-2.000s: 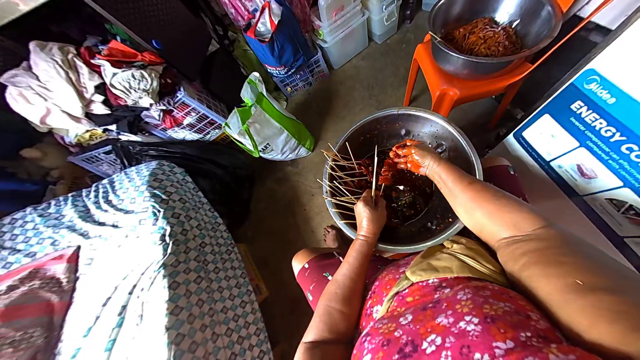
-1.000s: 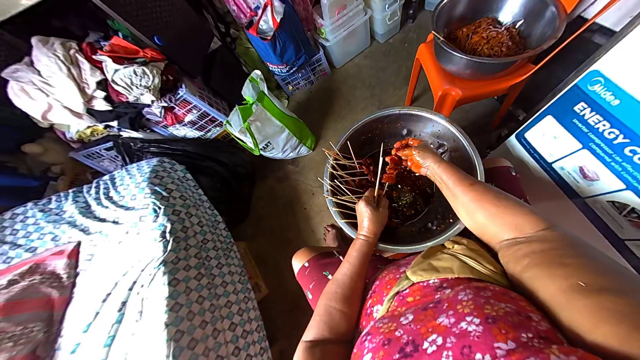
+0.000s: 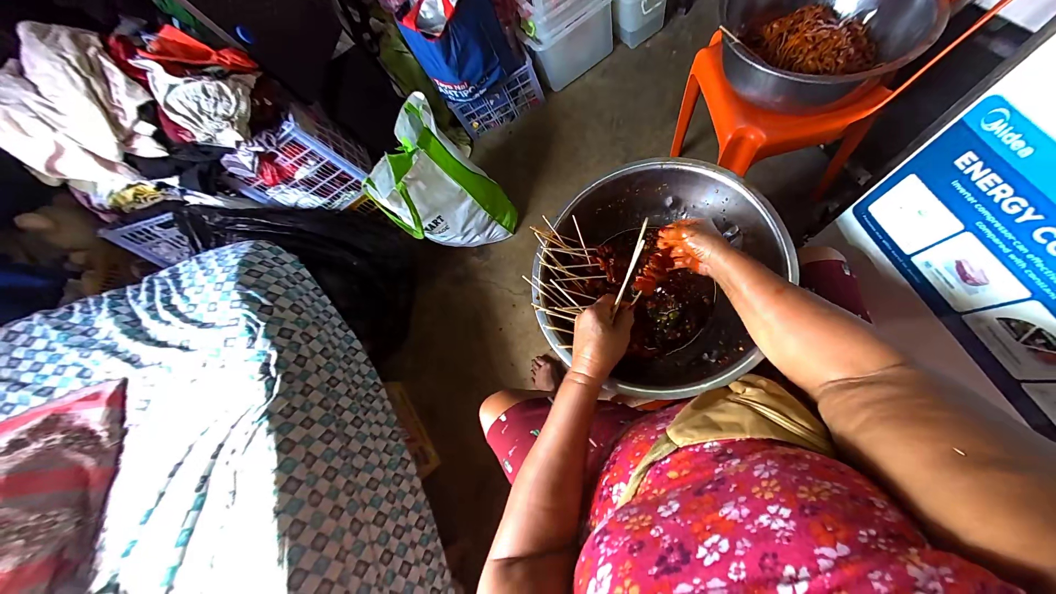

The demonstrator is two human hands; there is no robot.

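A large metal basin (image 3: 780, 223) stands before my knees with dark red marinade (image 3: 672, 318) in it. Bamboo skewers (image 3: 569, 276) lean along its left side, their sticks over the rim and their far ends in red, sauce-coated pieces. My left hand (image 3: 602, 334) is closed around a few upright sticks (image 3: 633, 260) above the basin's near left part. Red sauce coats my right hand (image 3: 691, 246), which is at coated red pieces (image 3: 654, 271) just right of those sticks. Its fingertips are partly hidden, so its hold on the pieces is unclear.
Behind the basin, an orange plastic stool (image 3: 738, 132) bears a metal bowl (image 3: 771, 87) of shredded orange-red food (image 3: 813, 41). A green and white bag (image 3: 462, 194) stands on the floor to the left, near clothes baskets (image 3: 318, 169). A cloth-covered bed (image 3: 346, 429) is at left, a printed carton (image 3: 949, 239) at right.
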